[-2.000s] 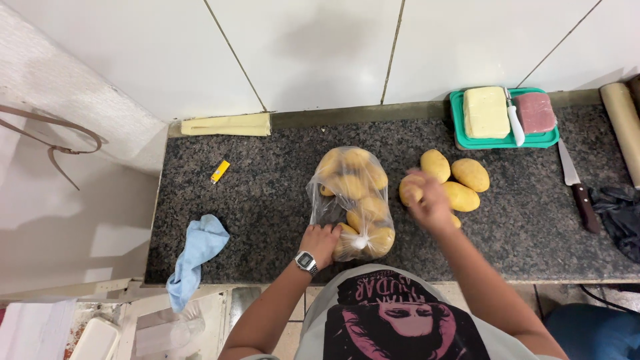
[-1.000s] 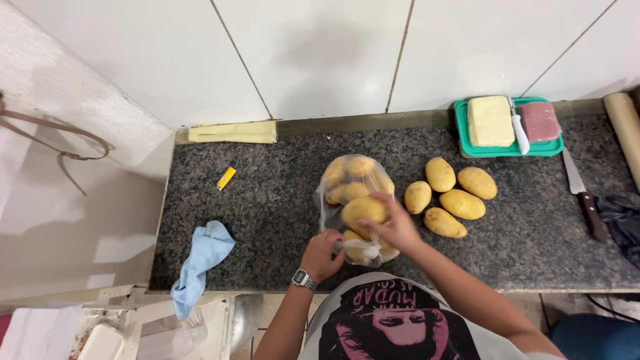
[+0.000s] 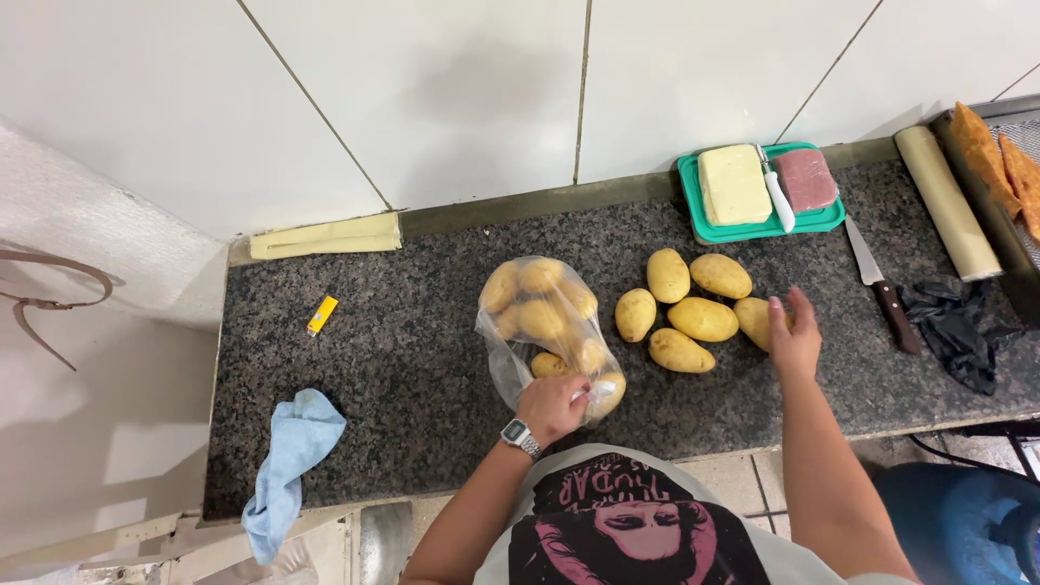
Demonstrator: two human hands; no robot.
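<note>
A clear plastic bag of potatoes (image 3: 540,317) lies on the speckled granite countertop (image 3: 406,325). My left hand (image 3: 554,406), with a watch at the wrist, grips the gathered plastic at the bag's near end. To the right of the bag several loose potatoes (image 3: 703,319) form a group. At the right side of this group, my right hand (image 3: 795,333) is at a potato (image 3: 754,322), its thumb and fingers at the potato's right end; whether it grips the potato is not plain.
Behind the potatoes, a green tray (image 3: 691,195) holds wrapped cheese, pinkish sliced meat and a white-handled knife. Farther right lie a wooden-handled knife (image 3: 886,301), a black plastic bag (image 3: 959,333) and a pale roll (image 3: 946,203). At left are a yellow lighter (image 3: 322,315) and a blue cloth (image 3: 292,463).
My right hand has moved from the bag's opening to the right side of the loose potatoes. The potato it held over the bag one second ago has left that spot. My left hand stays on the bag.
</note>
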